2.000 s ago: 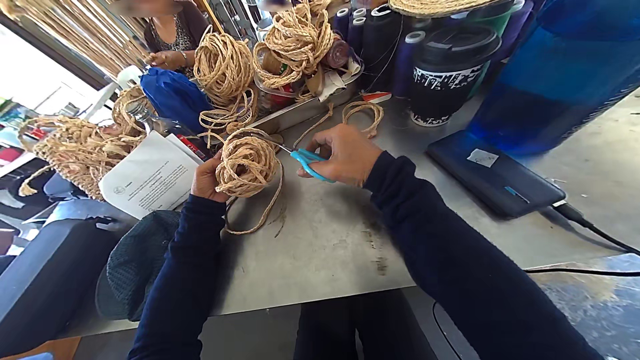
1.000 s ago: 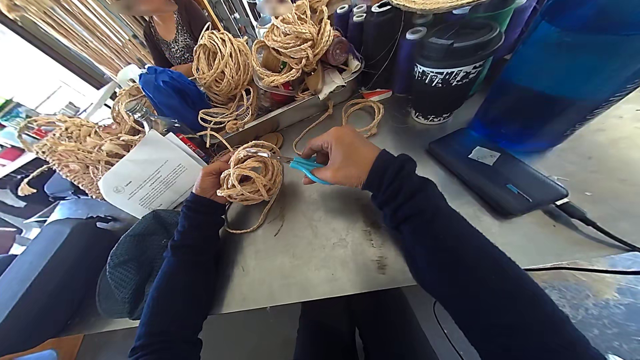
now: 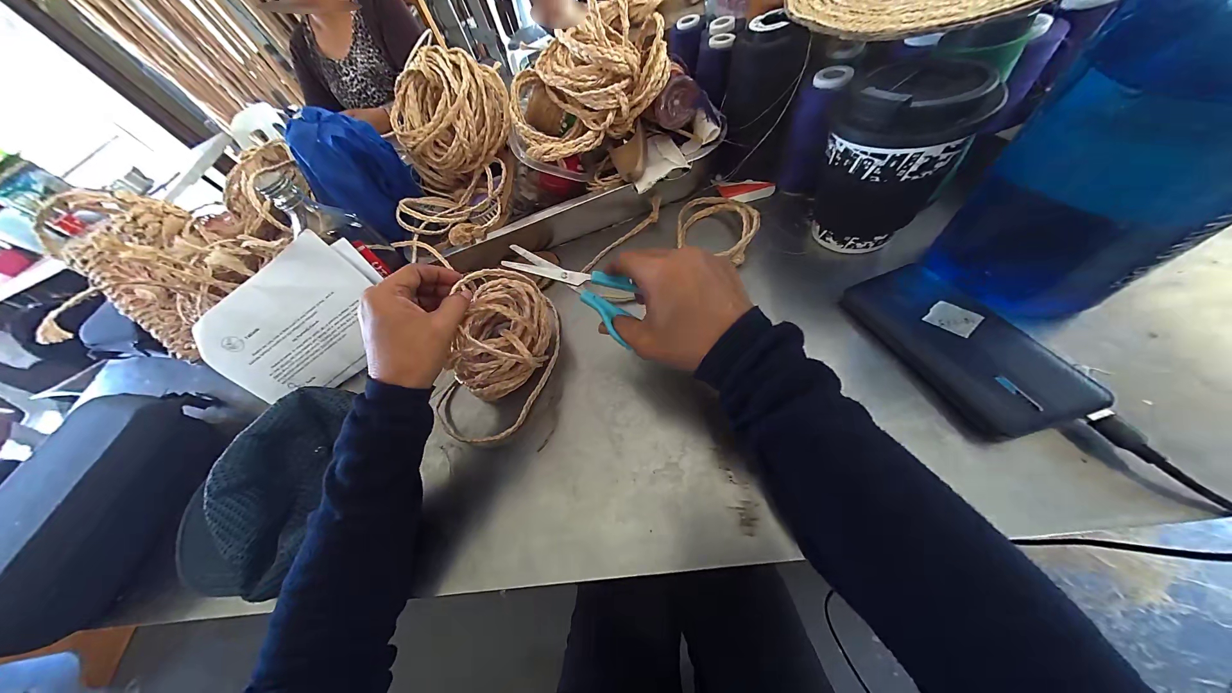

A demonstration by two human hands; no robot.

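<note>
My left hand (image 3: pixel 412 322) pinches a strand at the upper left of a ball of braided natural-fibre cord (image 3: pixel 502 339). The ball rests on the metal table (image 3: pixel 616 500), with a loose loop of cord curving below it. Held by its light-blue handles in my right hand (image 3: pixel 681 306), a pair of scissors (image 3: pixel 576 277) has its blades apart, pointing left just above the ball. Whether any cord lies between the blades cannot be told. A cord end and a small coil (image 3: pixel 720 214) lie behind my right hand.
Coiled cord (image 3: pixel 450 115) and a metal tray (image 3: pixel 577 217) stand behind. Printed paper (image 3: pixel 289 322) and a dark cap (image 3: pixel 265 491) are at left. A lidded cup (image 3: pixel 890 159), blue bottle (image 3: pixel 1078 173) and power bank (image 3: pixel 972 351) with cable stand right. A person (image 3: pixel 351 58) sits beyond.
The cord ball, earlier held in my left hand, now rests on the table, and that hand pinches a strand at its top. The scissors have drawn back from the ball and their blades are spread.
</note>
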